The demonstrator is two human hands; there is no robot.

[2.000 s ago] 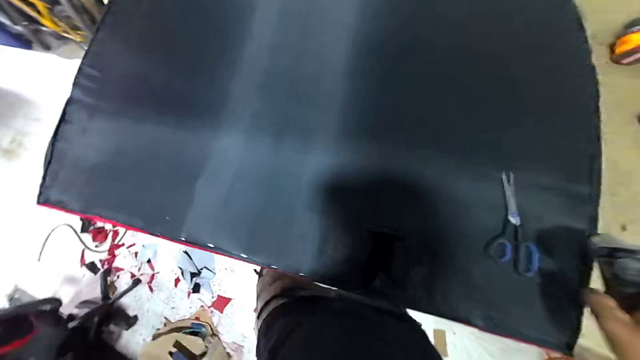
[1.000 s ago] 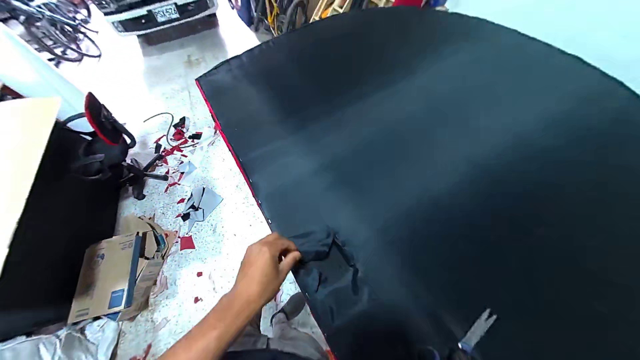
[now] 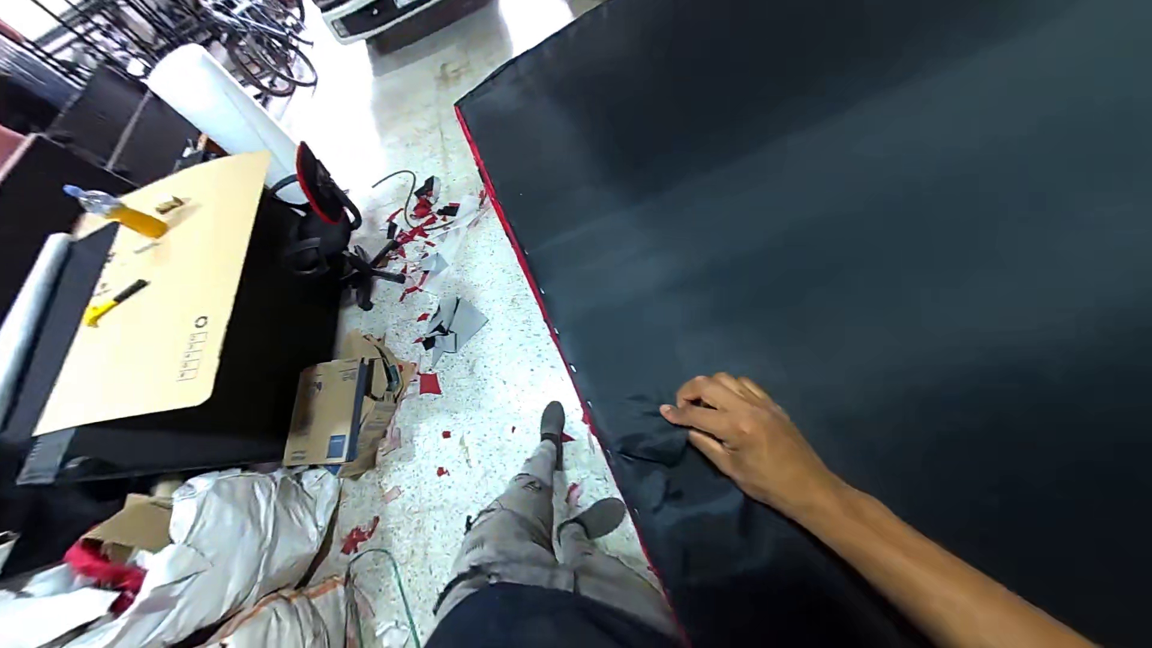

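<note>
A large sheet of black fabric (image 3: 810, 225) with a thin red edging (image 3: 515, 238) fills the right side of the head view. Small pale spots run along its edge. My right hand (image 3: 738, 436) reaches in from the lower right, with thumb and fingers pinching a small gathered piece of black fabric (image 3: 652, 445) near that edge. Wrinkles spread around the pinch. My left hand is out of view.
My legs stand beside the edge. Red and grey scraps (image 3: 454, 324), a cardboard box (image 3: 326, 409), an office chair (image 3: 328, 220) and white sacks (image 3: 252, 531) are on the floor. A table at left bears a tan board (image 3: 171, 297), yellow-handled tool (image 3: 112, 304) and bottle (image 3: 117, 211).
The view has turned and shifted considerably. A hand at the fabric came from the lower left one second ago; now my right hand is there. The scissors seen on the fabric earlier are out of view.
</note>
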